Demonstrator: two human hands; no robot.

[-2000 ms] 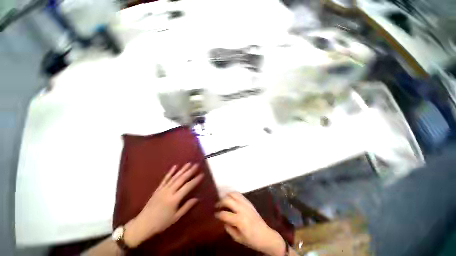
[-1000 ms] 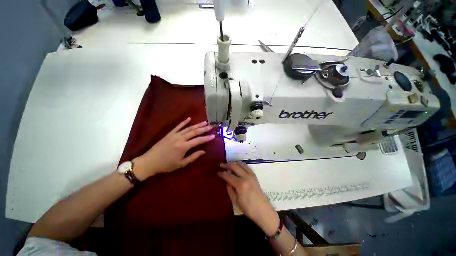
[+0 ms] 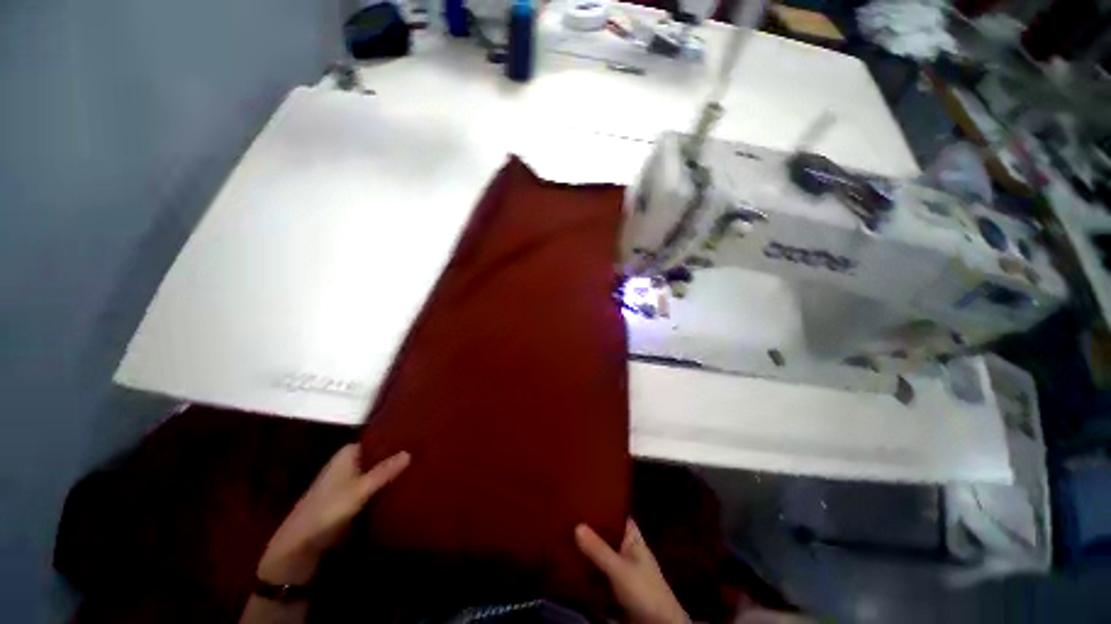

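The rust-red garment piece (image 3: 524, 329) lies flat on the white machine table (image 3: 280, 256), its far end left of the white brother sewing machine (image 3: 841, 250). Its right edge runs past the lit presser foot area (image 3: 638, 295); blur hides whether the foot is down. The near end hangs over the table's front edge. My left hand (image 3: 327, 510) grips the piece's left edge, thumb on top. My right hand (image 3: 634, 573) grips its right edge near the bottom of the view, thumb on top, fingers partly hidden.
Dark red cloth (image 3: 183, 500) hangs below the table's front edge at left. A blue upright cylinder (image 3: 520, 43) and a white roll (image 3: 585, 16) stand at the back. A white mesh basket (image 3: 1023, 475) is right of the machine. A grey-blue wall (image 3: 122, 146) runs along the left.
Both hands have moved back from the presser foot area to the near part of the garment piece and taken its side edges. The view has shifted, and more cloth shows at lower left.
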